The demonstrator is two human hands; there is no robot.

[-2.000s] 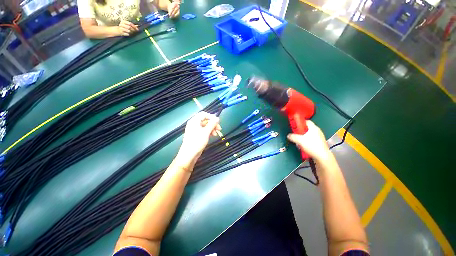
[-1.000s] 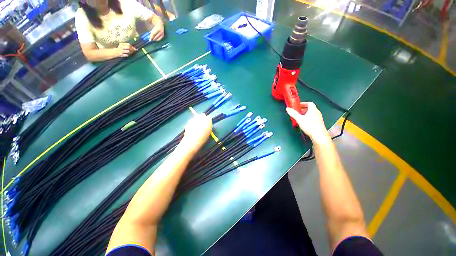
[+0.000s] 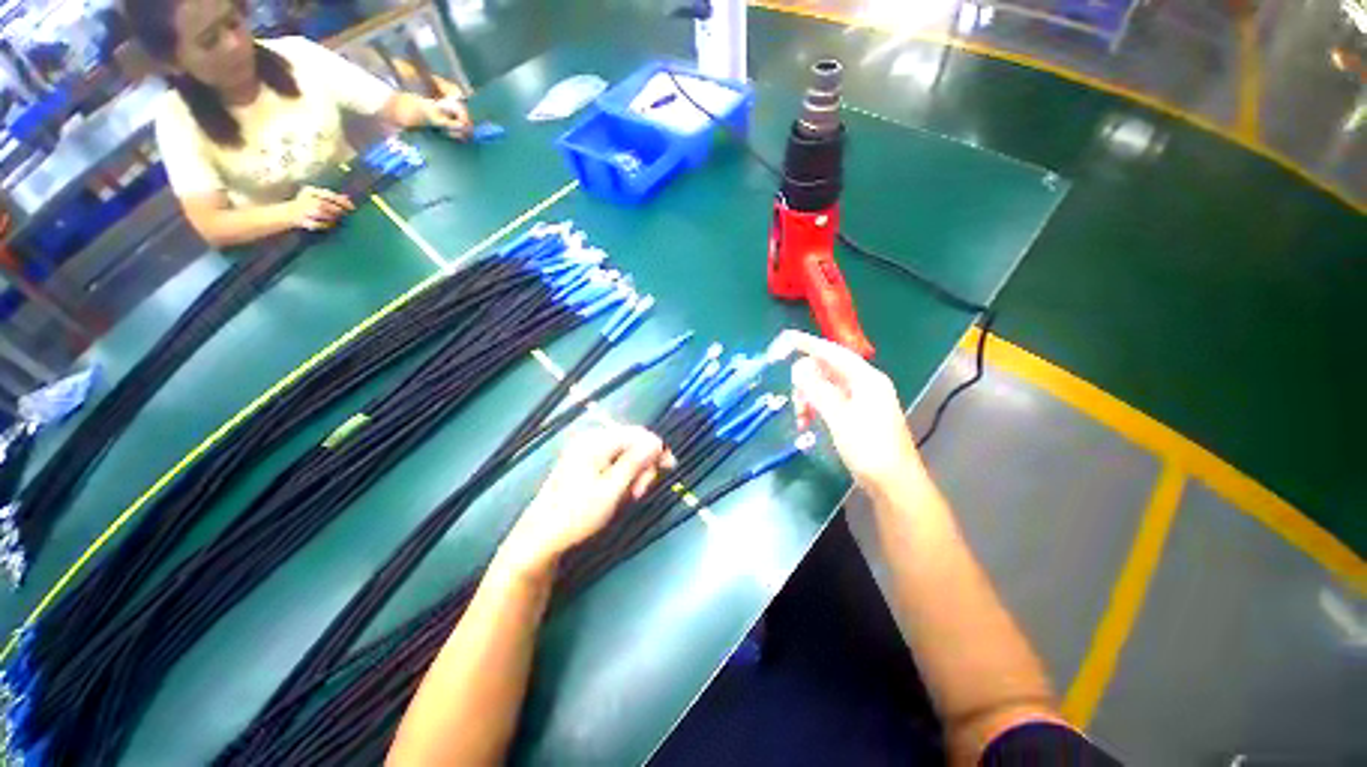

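The red and black heat gun [image 3: 810,225] rests on the green table, its silver nozzle towards the far side. My right hand [image 3: 852,402] is just below its handle, off the grip, fingers apart beside the blue sleeved ends [image 3: 730,393] of the near cable bundle. My left hand [image 3: 597,487] lies over that bundle's black cables [image 3: 667,483] with fingers curled; whether it grips any is hidden. A few cables with blue ends [image 3: 648,357] lie between this bundle and the large middle bundle [image 3: 375,397].
A person [image 3: 270,135] across the table handles more black cables [image 3: 195,322]. A blue parts bin [image 3: 637,165] and a clear plastic bag [image 3: 567,98] stand at the far side. The gun's cord [image 3: 922,282] runs over the table's right edge.
The heat gun has been turned nozzle-away, set down and let go. My right hand has moved left to the near bundle's ends. My left hand has moved down from the middle cables onto the near bundle.
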